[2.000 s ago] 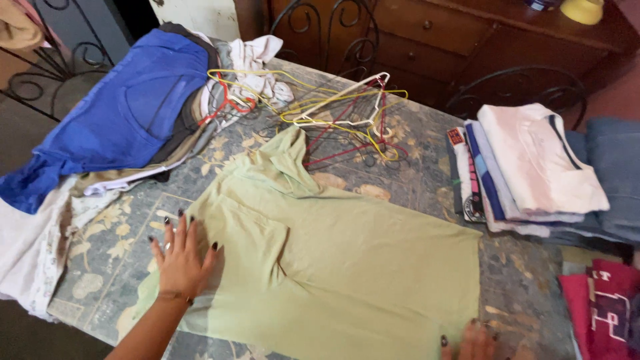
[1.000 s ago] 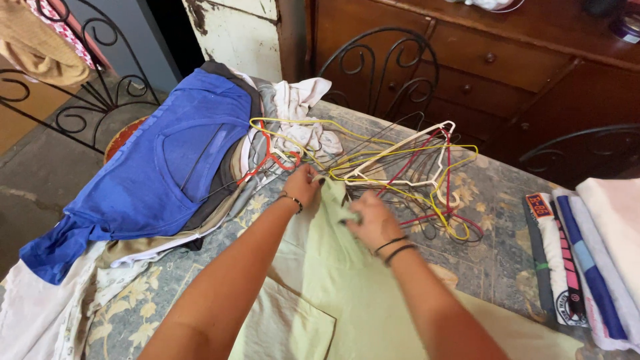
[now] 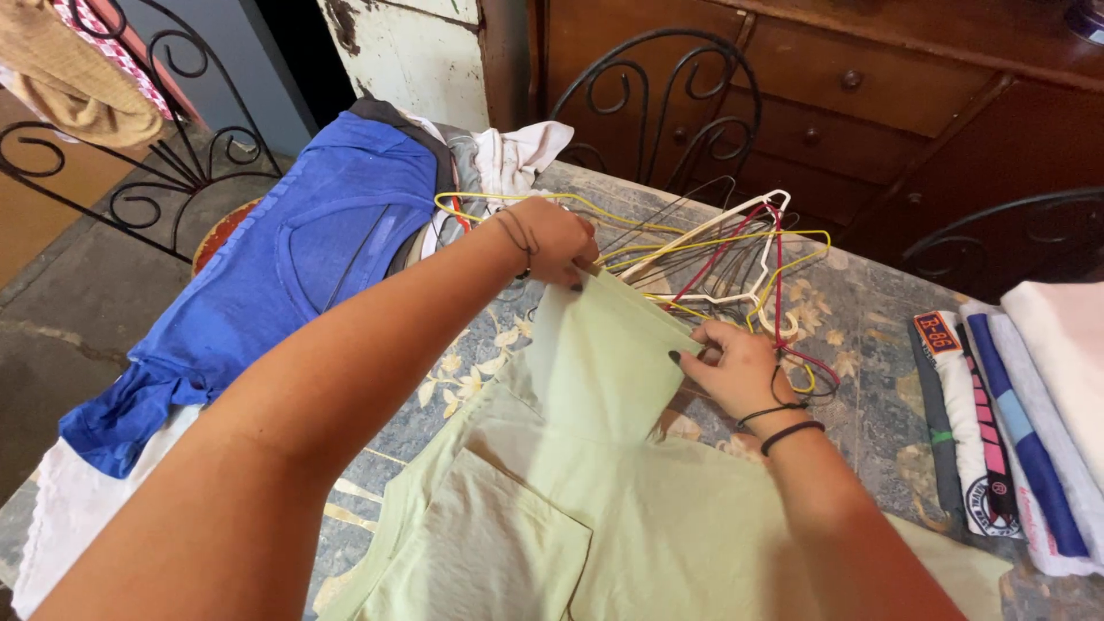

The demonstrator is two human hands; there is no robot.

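Note:
A pale green T-shirt (image 3: 673, 509) lies on the patterned tabletop, one sleeve lifted and stretched between my hands. My left hand (image 3: 552, 241) pinches one corner of that sleeve's hem, its fingers partly hidden. With thumb and fingers my right hand (image 3: 729, 362) grips the other corner. The second sleeve (image 3: 509, 535) is folded over the shirt's body. Just beyond my hands is a tangle of wire and plastic hangers (image 3: 768, 259) in yellow, white, dark red and black. Part of the shirt runs under my right forearm.
On the left, a blue shirt (image 3: 345, 207) tops a heap of clothes, with a white garment (image 3: 86, 517) below it. Folded clothes (image 3: 1018, 431) stand in a row at the right. Metal-scroll chairs (image 3: 664, 95) and a wooden dresser (image 3: 862, 86) are beyond the table (image 3: 880, 293).
Two seconds ago both hands rested on the flat shirt, apart. They moved to its sleeve near the hangers, and the hem is now drawn out taut between them.

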